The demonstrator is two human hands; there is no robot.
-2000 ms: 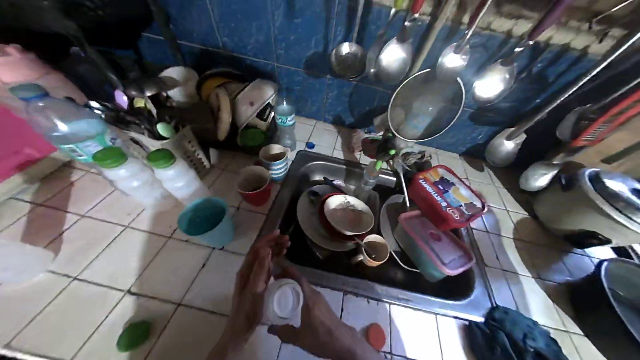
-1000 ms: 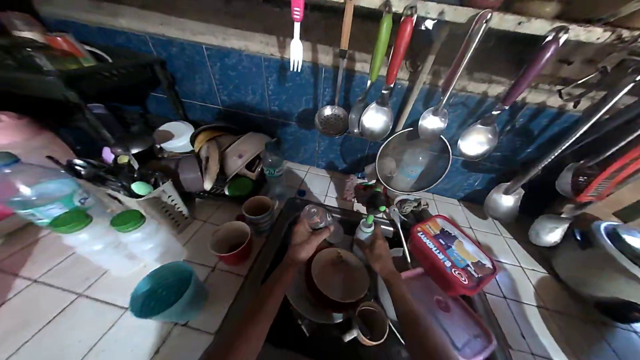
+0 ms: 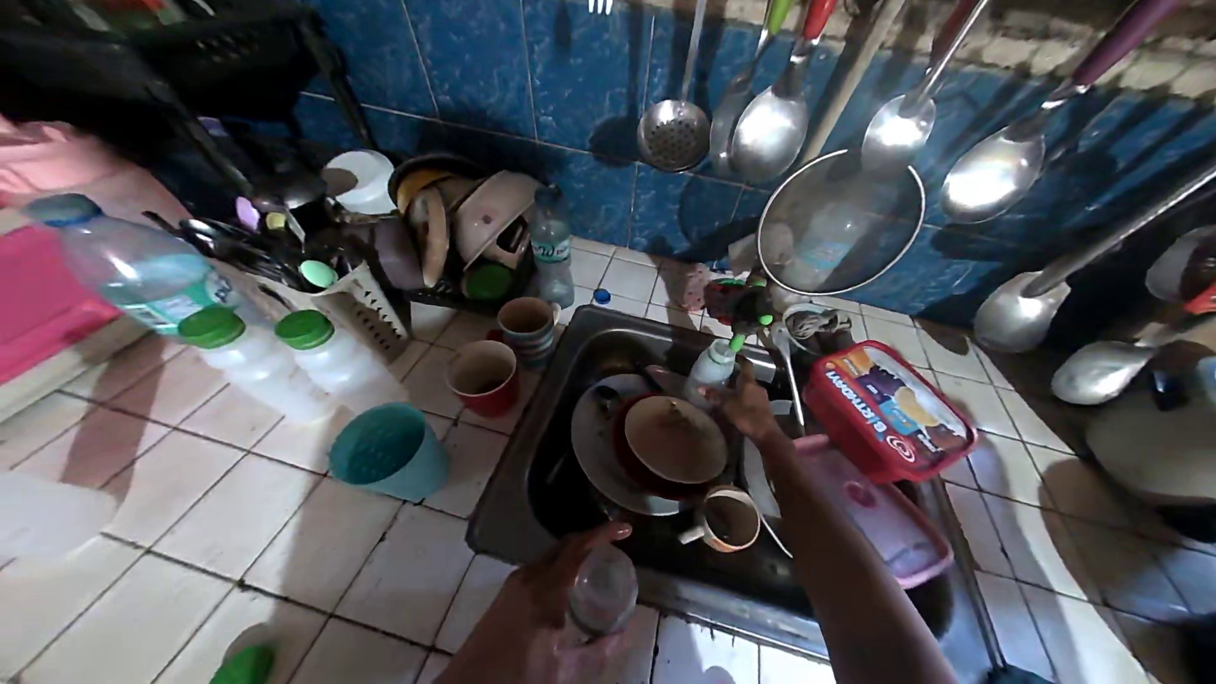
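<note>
My left hand [image 3: 556, 594] grips a clear bottle or jar [image 3: 603, 591] with its round end up, over the near rim of the metal sink [image 3: 608, 328]. My right hand [image 3: 746, 404] is at a small clear bottle with a green nozzle [image 3: 712, 369] near the back of the sink, fingers around its side. Between the hands, a bowl [image 3: 674, 439] rests on a grey plate [image 3: 594, 456] in the basin, with a cup [image 3: 727, 520] beside it. A pink-lidded container [image 3: 874, 518] lies under my right forearm.
A red ice-cream tub [image 3: 893, 408] stands at the sink's right. Left of it are a red cup [image 3: 483, 378], a striped mug [image 3: 527, 328], a teal cup [image 3: 388, 451] and green-capped bottles [image 3: 328, 356]. Ladles and spoons [image 3: 769, 133] hang on the blue wall. A green cap [image 3: 245, 665] lies lower left.
My left hand has come back from over the basin to the near rim with the clear bottle or jar. My right hand stays at the green-nozzled bottle, where it was one second ago.
</note>
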